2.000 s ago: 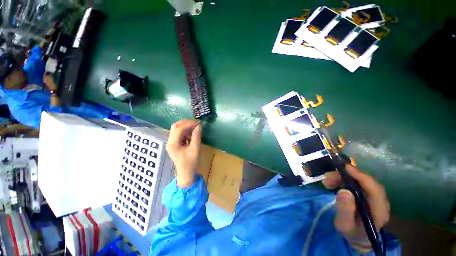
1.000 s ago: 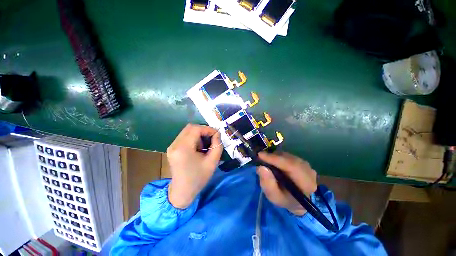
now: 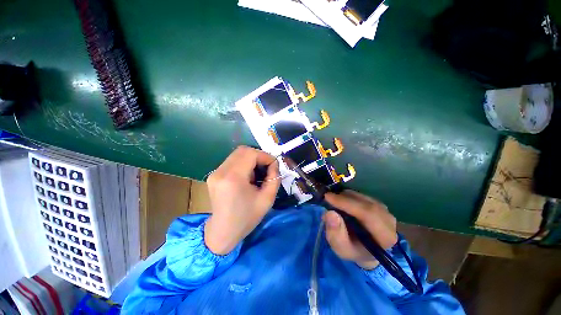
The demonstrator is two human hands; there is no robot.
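A white carrier strip (image 3: 251, 120) lies slanted on the green bench, with LCD display modules (image 3: 275, 98) in a row and orange flex tails (image 3: 323, 119) on their right side. My right hand (image 3: 363, 227) holds the black soldering iron (image 3: 374, 248), its tip over the lower part of the strip. My left hand (image 3: 241, 195) is at the strip's lower left edge, thumb and finger pinched near the iron's tip. Thin silvery wire shows by these fingertips. A small part in the pinch is too small to make out.
Stacked components (image 3: 112, 80) form a dark ridged band at upper left. More white strips (image 3: 352, 32) lie at the top. A foam tray stack (image 3: 92, 246) stands at lower left. A whitish roll (image 3: 520, 108), a tan board (image 3: 507, 191) and a dark object (image 3: 9, 86) lie at the sides.
Since two seconds ago, my left hand has moved from the end of the component band to the display strip. The iron remains in my right hand. Over the last second both hands have stayed at the strip.
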